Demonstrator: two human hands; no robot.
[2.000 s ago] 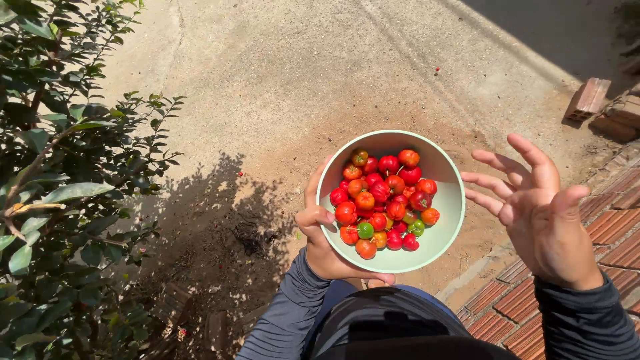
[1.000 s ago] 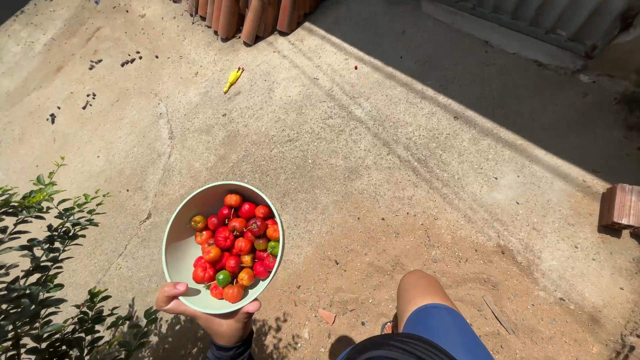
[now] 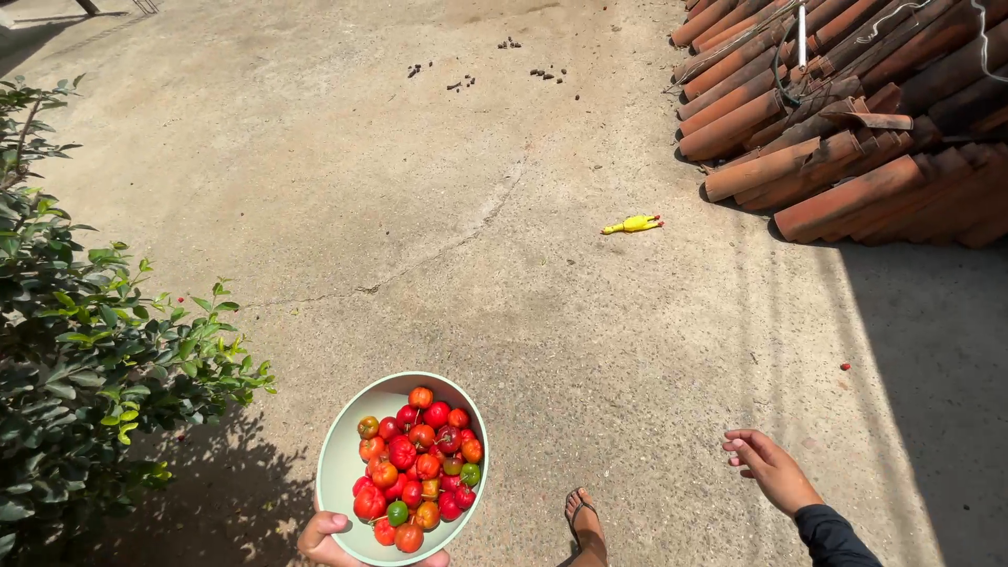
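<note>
A pale green bowl (image 3: pixel 343 441) holds many small ribbed fruits (image 3: pixel 402 453), mostly red and orange with a few green, at the lower middle. My left hand (image 3: pixel 324 539) grips its rim from below, thumb over the edge; most of the fingers are hidden under the bowl. Well to the right of the bowl, my right hand (image 3: pixel 770 471) hangs in the air over the concrete, fingers loosely bent and apart, holding nothing. A dark sleeve covers that wrist.
A leafy bush (image 3: pixel 94 339) stands at the left. Clay roof tiles (image 3: pixel 795 142) are stacked at the upper right. A yellow rubber chicken toy (image 3: pixel 632 224) lies near them. One small red fruit (image 3: pixel 845 366) is on the ground. A sandalled foot (image 3: pixel 583 516) shows below.
The view has swung widely across the yard. My right hand, out of view one second ago, shows again at the lower right. My left hand still holds the bowl of fruit.
</note>
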